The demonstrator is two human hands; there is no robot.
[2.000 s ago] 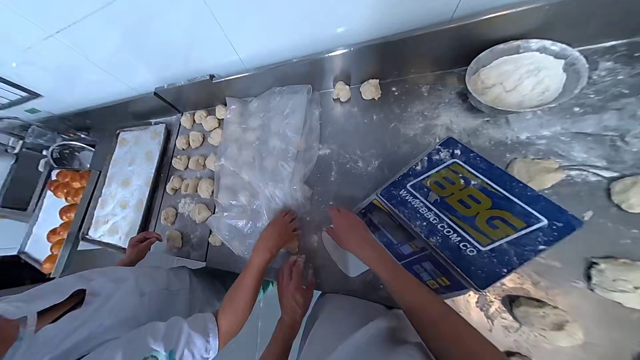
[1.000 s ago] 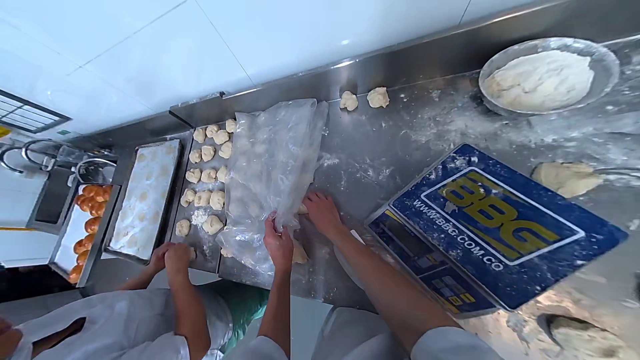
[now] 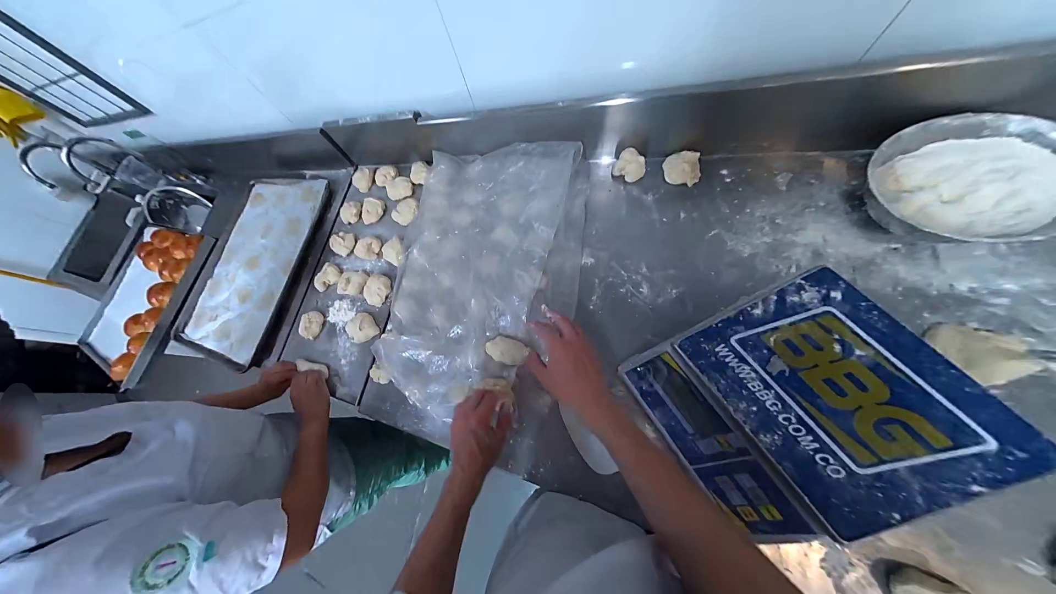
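Observation:
A clear plastic sheet [image 3: 487, 239] covers many dough pieces on the steel counter. My left hand [image 3: 480, 425] has its fingers on a dough piece [image 3: 495, 388] at the sheet's near edge; whether it grips the piece is not plain. My right hand [image 3: 569, 359], fingers apart, is just right of another dough piece [image 3: 507, 351] lying on the plastic. Below my right forearm, a pale flat scraper-like piece [image 3: 590, 437] lies partly hidden. Rows of uncovered dough balls [image 3: 352, 283] sit left of the sheet.
A blue digital scale [image 3: 858, 396] stands at right, a bowl of flour [image 3: 973, 181] behind it. Two dough pieces [image 3: 681, 168] lie near the back wall. At left, a co-worker's hands [image 3: 309, 392] hold dough beside a lined tray [image 3: 256, 264] and a tray of browned buns [image 3: 161, 293].
A dough piece now shows on top of the plastic between my hands. My right hand has drawn back from the sheet's edge with its fingers spread.

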